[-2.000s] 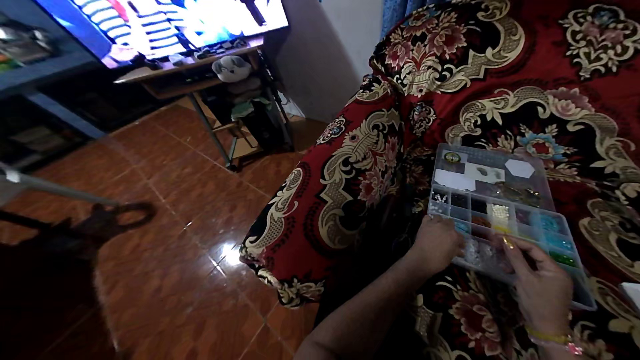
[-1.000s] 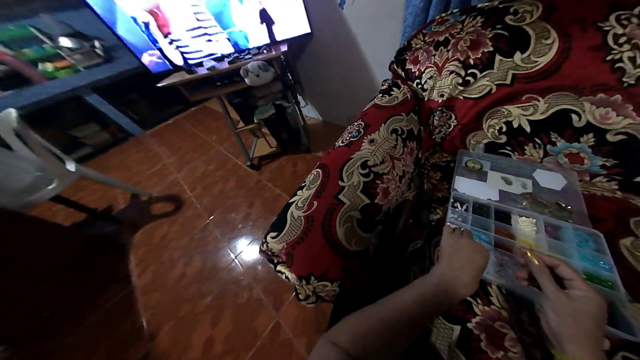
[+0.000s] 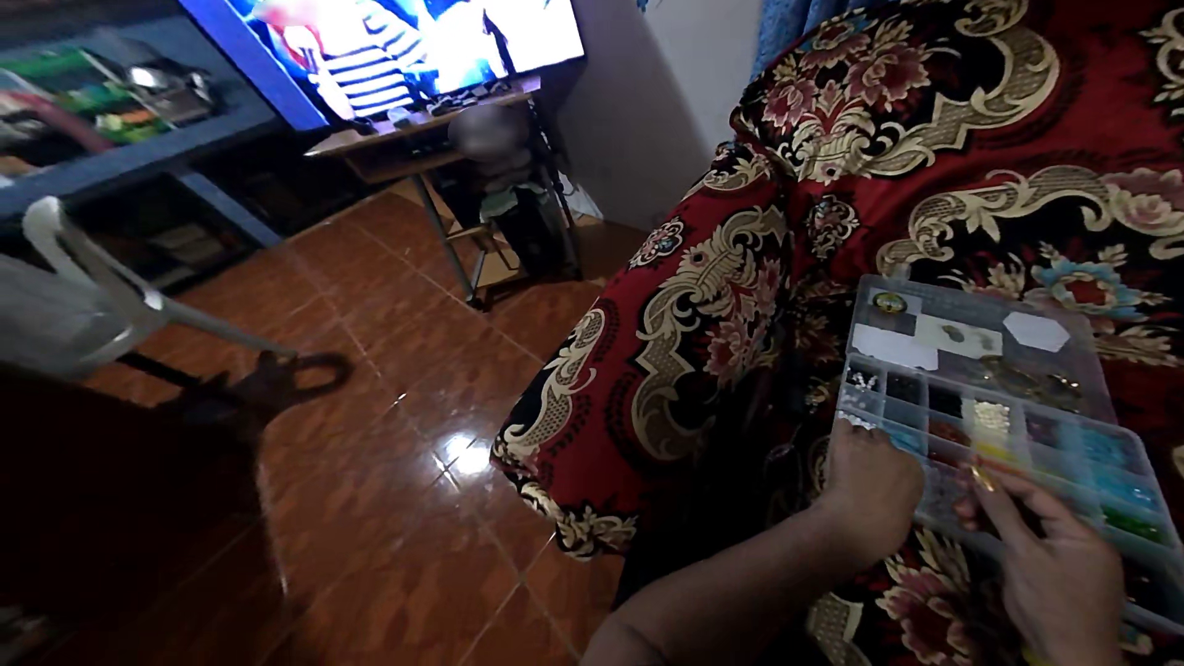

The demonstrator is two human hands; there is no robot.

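A clear plastic compartment box [image 3: 1124, 435] of beads lies on the patterned sofa cover, its lid [image 3: 971, 294] folded back with paper pieces on it. My left hand [image 3: 874, 486] reaches into the box's left compartments, close to white beads [image 3: 856, 423]; its fingertips are hidden. My right hand [image 3: 1054, 546] is over the front middle of the box, thumb and fingers pinched near one another. Whether something small is between them cannot be made out. Pale cream beads [image 3: 992, 416], blue beads [image 3: 1110, 449] and green beads [image 3: 1133, 524] fill other compartments.
The red floral sofa cover [image 3: 712, 305] runs under and behind the box. To the left are a tiled floor [image 3: 370, 499], a white plastic chair [image 3: 83, 287], a small wheeled stand [image 3: 444, 231] and a lit television [image 3: 398, 46]. Shelving [image 3: 139, 157] stands at the far left.
My left hand has moved from the box's near middle to its left compartments. My right hand stays over the front of the box. The view has turned slightly left.
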